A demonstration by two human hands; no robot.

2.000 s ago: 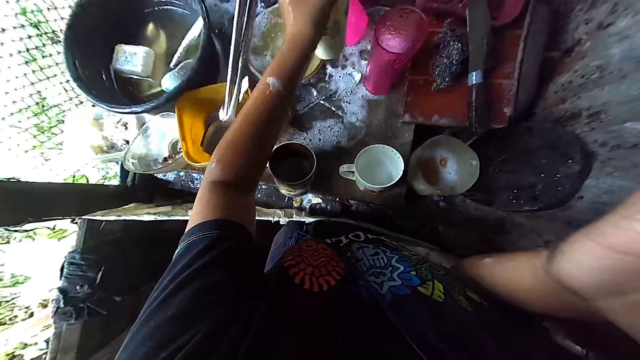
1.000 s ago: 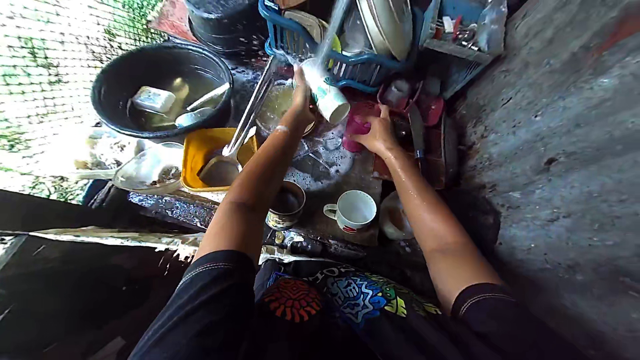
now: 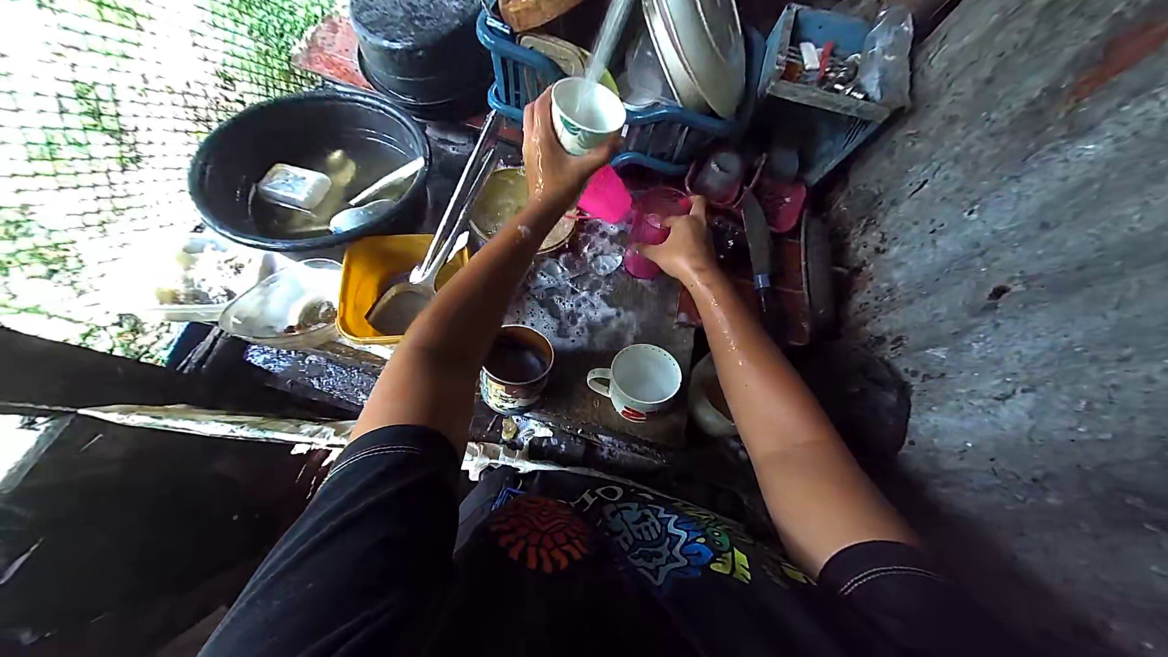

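Observation:
My left hand (image 3: 558, 157) holds a white cup (image 3: 587, 111) with a green pattern, its mouth up under a stream of water (image 3: 610, 41). To the right, my right hand (image 3: 680, 242) is closed around a pink plastic cup (image 3: 650, 228). A bright pink plastic piece (image 3: 604, 194) lies between the hands. Nearer my body, a white mug (image 3: 645, 375) with a handle stands upright on the sudsy board (image 3: 584, 315). Left of it is a printed can-like cup (image 3: 516, 368) with dark contents. Behind my left forearm is a round bowl (image 3: 500, 203) of cloudy water.
A black basin (image 3: 310, 169) of water and a yellow container (image 3: 358, 290) with a ladle are at left. A blue dish basket (image 3: 525, 68) stands at the back, a blue cutlery box (image 3: 826, 64) right of it. A knife (image 3: 757, 242) lies beside my right forearm, near the rough wall (image 3: 1022, 301).
My right hand has come from the lower right to the pink cup. The white cup, tilted one second ago, now stands mouth up in the stream. The view has shifted.

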